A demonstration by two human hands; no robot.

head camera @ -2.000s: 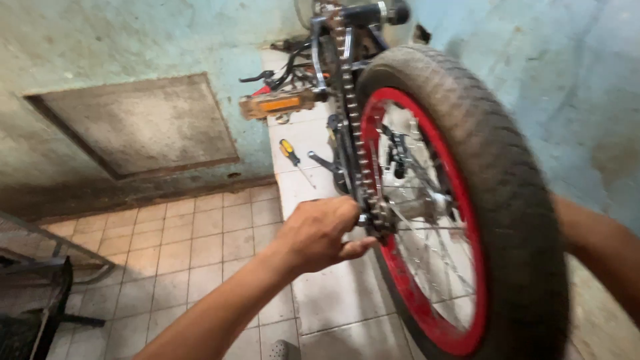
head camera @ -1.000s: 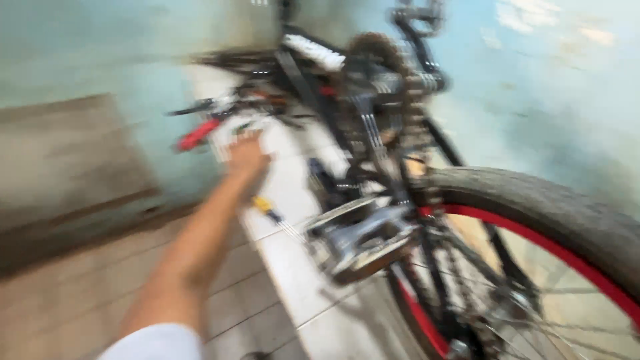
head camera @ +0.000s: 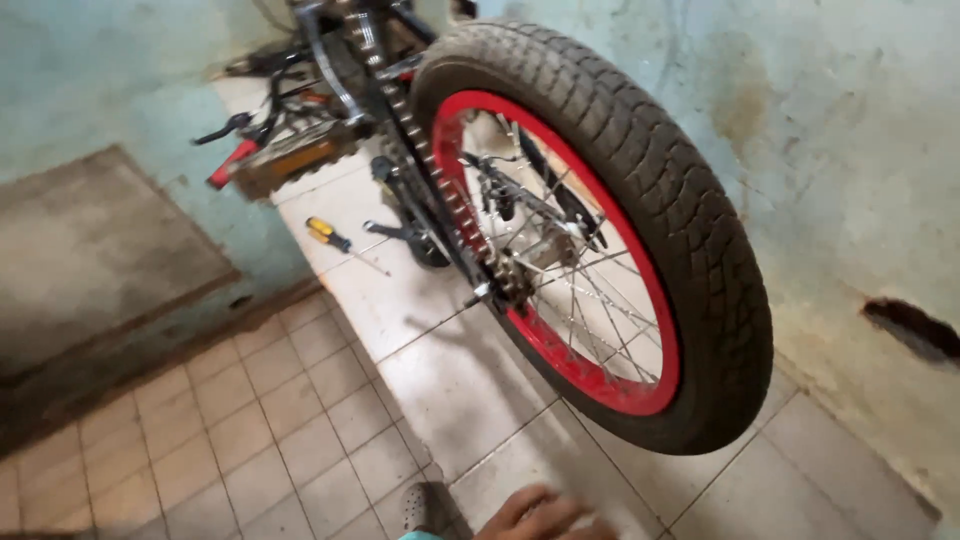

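Observation:
At the bottom edge is a blurred hand, probably my left hand (head camera: 551, 516), its fingers partly bent; whether it holds anything cannot be told. It is below the bicycle's rear wheel with a black tire (head camera: 675, 225) and red rim (head camera: 664, 315), apart from it. My right hand is out of view. A chain (head camera: 405, 120) runs down to the rear sprocket (head camera: 514, 281) beside the spokes. A pedal (head camera: 292, 161) with an orange reflector juts out left. On the white tiled ledge lie a yellow and black screwdriver (head camera: 328, 234) and, partly behind the frame, what looks like a wrench (head camera: 390, 229).
A red handlebar grip (head camera: 232, 163) and brake lever (head camera: 223, 129) lie at the ledge's far end. The ledge's edge (head camera: 375, 360) drops to a tiled floor (head camera: 225, 420), where a grey clog (head camera: 417, 506) shows. A stained wall (head camera: 840, 150) with a hole stands right.
My left hand was at the rear axle, then reached over the tools near the handlebar, and is now low at the bottom edge. My right arm, earlier behind the wheel, has left view. The view has swung.

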